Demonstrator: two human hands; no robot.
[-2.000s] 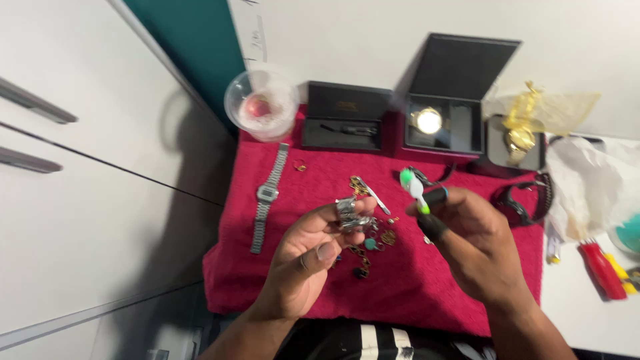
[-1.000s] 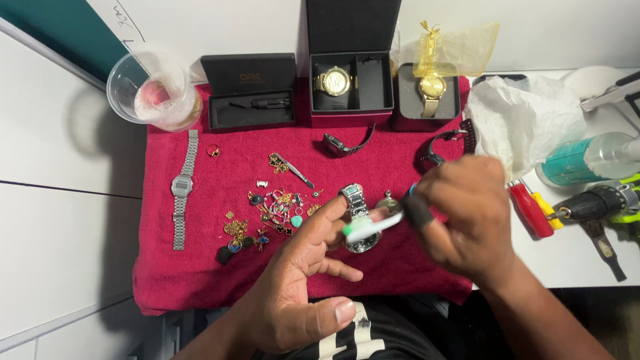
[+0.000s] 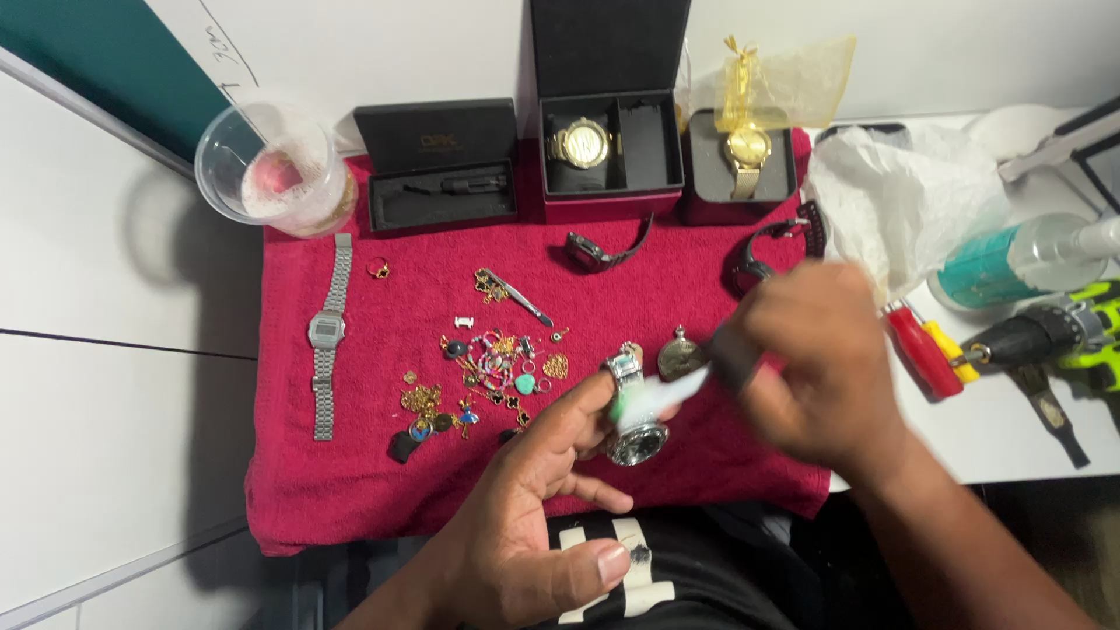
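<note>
My left hand [image 3: 542, 490] holds a silver metal wristwatch [image 3: 637, 444] by its link bracelet, across the fingers, over the red towel [image 3: 350, 499]. Gripped in my right hand [image 3: 814, 367] is a small white brush [image 3: 669, 395], blurred, its green-tinged head against the bracelet. A dark covering wraps one right fingertip. Just beyond the watch lies a round pocket watch [image 3: 681, 357]. To the left are a pile of beaded and gold jewelry [image 3: 499, 363], tweezers [image 3: 521, 299] and a silver digital watch [image 3: 326, 331].
Along the back stand a plastic tub of foamy liquid [image 3: 280, 179], a black case [image 3: 442, 194] and boxed gold watches [image 3: 582, 144], [image 3: 746, 150]. Black watches [image 3: 599, 252] lie in front. At right are white tissue [image 3: 901, 192], a spray bottle [image 3: 1006, 258], a red-handled screwdriver [image 3: 926, 350] and a drill [image 3: 1032, 332].
The view has shifted since two seconds ago. My left fingers have opened out from their earlier curl around the watch, and the brush has come from apart from the watch to its bracelet.
</note>
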